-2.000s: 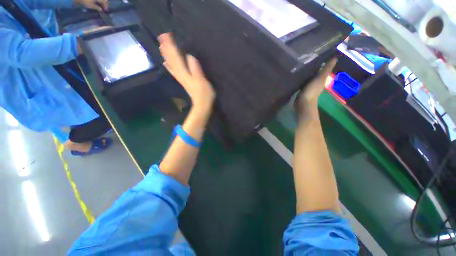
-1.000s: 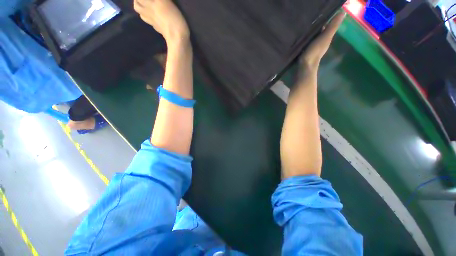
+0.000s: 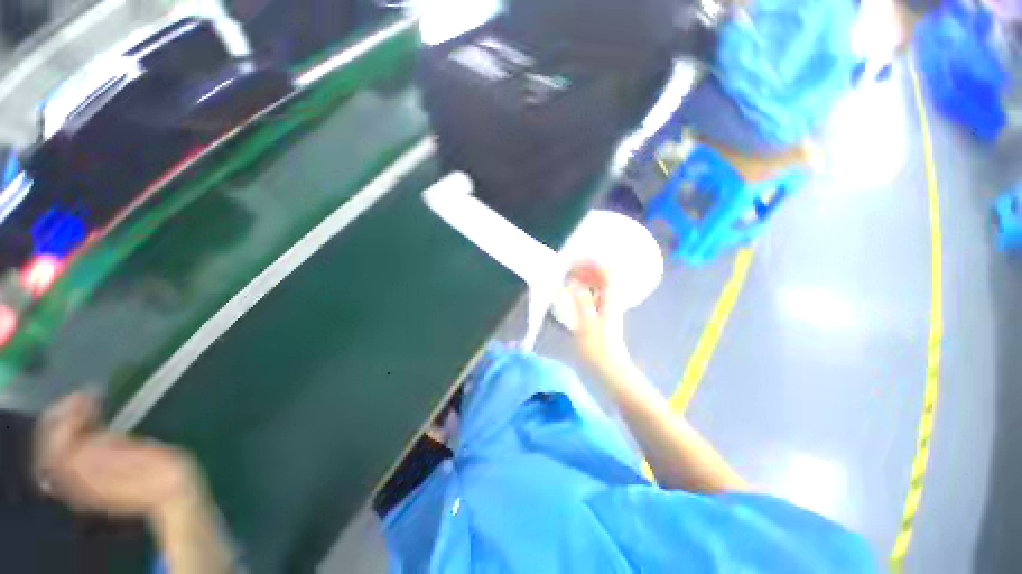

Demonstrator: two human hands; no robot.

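My left hand [image 3: 107,460] is blurred at the lower left, by the edge of a black foam block [image 3: 17,493] cut off by the picture's edge; I cannot tell whether it grips it. My right hand [image 3: 594,308] is over the round white bucket [image 3: 637,258] beyond the bench edge, fingertips close together; whether they hold anything is unclear. A white strip [image 3: 499,241] runs from a small white roll [image 3: 451,191] across the green bench mat [image 3: 336,370] and hangs over its edge beside my right hand.
Dark foam trays [image 3: 538,123] stand at the bench's far end. Beyond the bench are a blue stool [image 3: 712,202], yellow floor lines and people in blue smocks [image 3: 784,67]. A blue bin [image 3: 58,231] lies at far left.
The view has swung right. My right hand has left the big black foam stack and is at the bucket. My left hand is now low at the left edge. The strip and bucket have come into view.
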